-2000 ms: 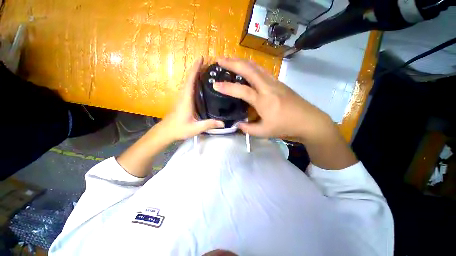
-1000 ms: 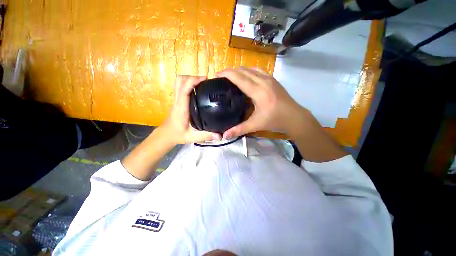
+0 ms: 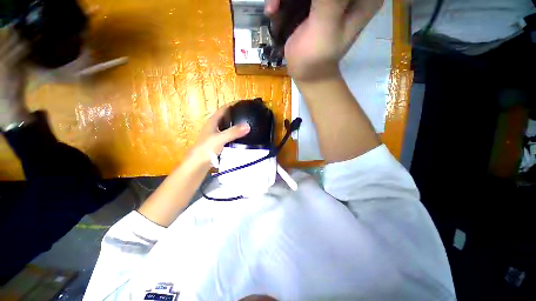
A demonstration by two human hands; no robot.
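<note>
The camera head is a glossy black ball at the bench edge, above the white camera base that rests against my lap. My left hand holds the ball from its left side, thumb across the front. A black camera cable runs over the base and ends in plug ends right of the ball. A white antenna sticks out at the base's lower right. My right hand is raised at the top, wrapped around the black electric screwdriver, whose ends are hidden or cut off.
The silver-grey screw feeder stands at the far side, just left of my right hand. A white sheet lies right of it on the orange bench. At the upper left, another person's hands hold a dark camera unit, blurred.
My right hand has left the ball and moved up to the screwdriver. The camera is turned so its white base and cable show. Another person's hands and unit have appeared at the left.
</note>
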